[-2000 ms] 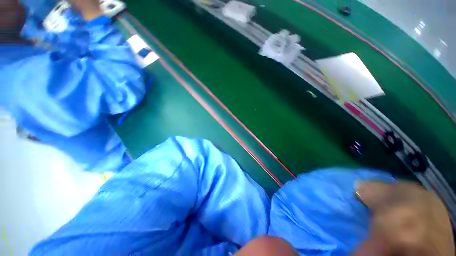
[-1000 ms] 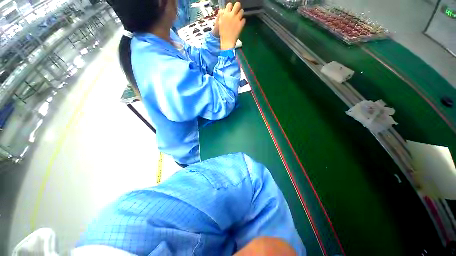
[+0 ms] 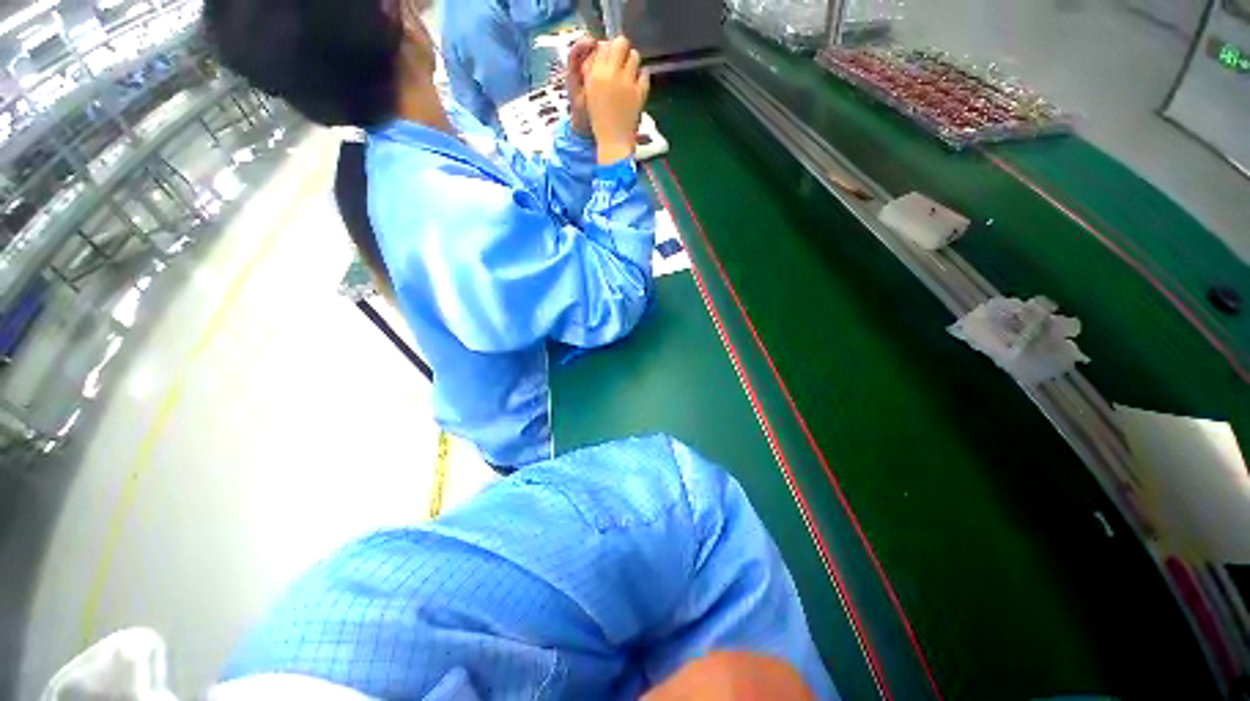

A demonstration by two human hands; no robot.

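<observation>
A bent blue sleeve (image 3: 548, 575) fills the bottom middle. A blurred patch of skin beside it at the bottom edge looks like part of my left hand (image 3: 733, 678), cut off by the frame; its fingers and anything in them are hidden. My right hand is out of the picture. Nearest in front lies the dark green conveyor belt (image 3: 905, 466). On the grey rail (image 3: 946, 281) beyond it lie a small white block (image 3: 924, 221), crumpled clear plastic (image 3: 1021, 338) and a cream paper sheet (image 3: 1193, 479) at the right.
A neighbour in a blue smock (image 3: 480, 260) sits at the left, both hands raised together. A white tray with dark pieces (image 3: 542, 121) and a white card (image 3: 669, 247) lie beside them. Clear blister trays (image 3: 946, 96) stand on the far side.
The view has swung left since two seconds ago. My right hand and the dark pieces near the rail have left the picture. The neighbour's head and raised hands have come into view.
</observation>
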